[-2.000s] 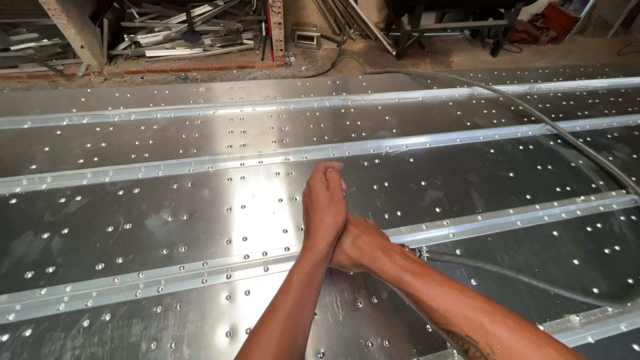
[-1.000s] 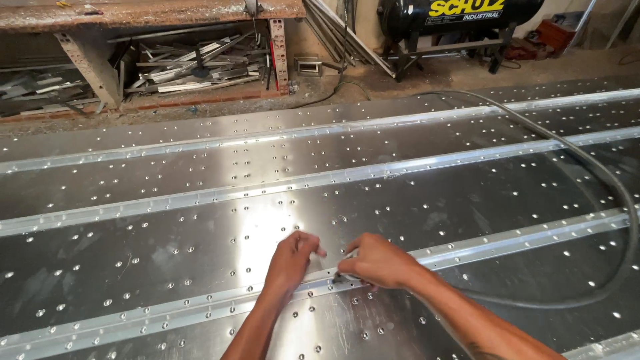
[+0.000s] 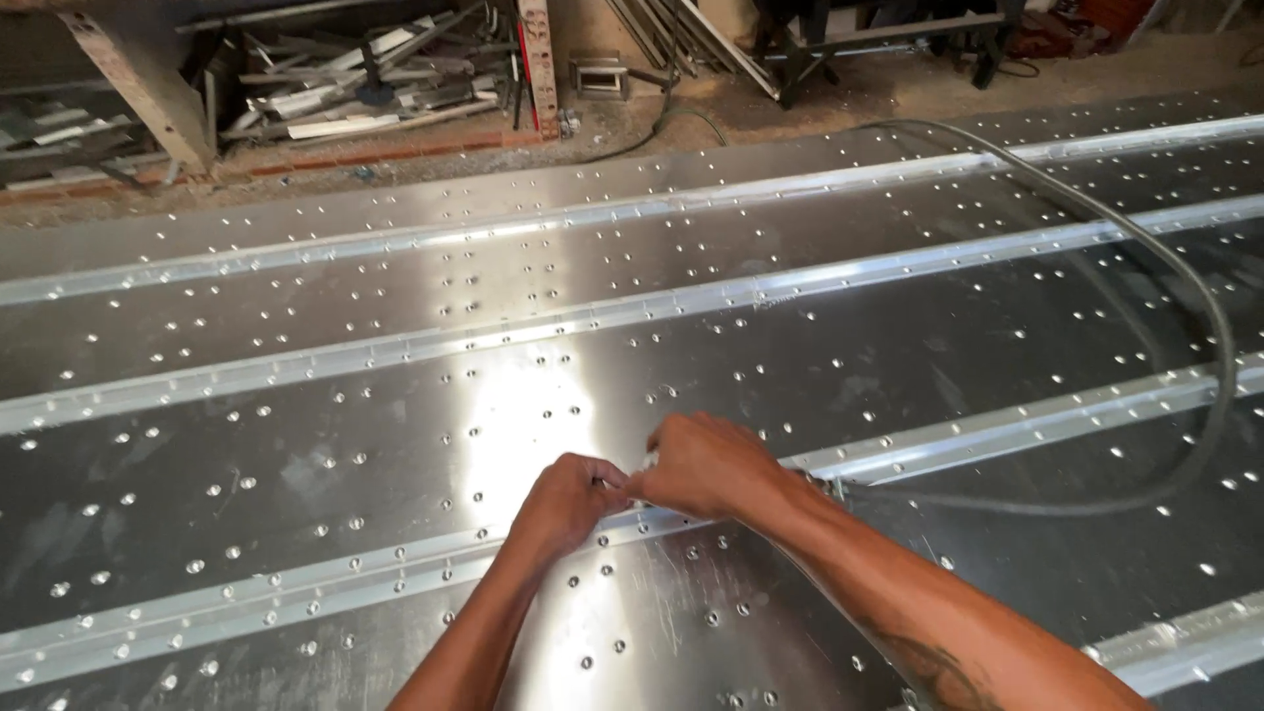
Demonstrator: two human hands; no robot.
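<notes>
A wide riveted sheet-metal panel [image 3: 691, 380] lies below me, crossed by long metal ribs [image 3: 326, 360] with rivets along them. Over the nearer rib [image 3: 365, 578], my left hand [image 3: 571, 502] has its fingers curled, with thumb and fingertips close to my right hand [image 3: 703, 464]. My right hand is closed around a small pale object [image 3: 649, 460], mostly covered by its fingers. A metal hose fitting [image 3: 829, 486] shows beside my right wrist, where a grey hose [image 3: 1175, 259] ends. Whether my left fingertips grip something is hidden.
The hose loops across the panel at the right. Beyond the far edge, metal offcuts [image 3: 375, 84] are piled beneath a bench with an upright post [image 3: 538, 69]. Metal bars [image 3: 711, 39] lean near a dark stand [image 3: 889, 39], and a small metal frame [image 3: 599, 79] sits on the floor.
My hands were together and raised, then apart over the rib; now their fingertips meet again just above it. The hose loop at the right has shifted.
</notes>
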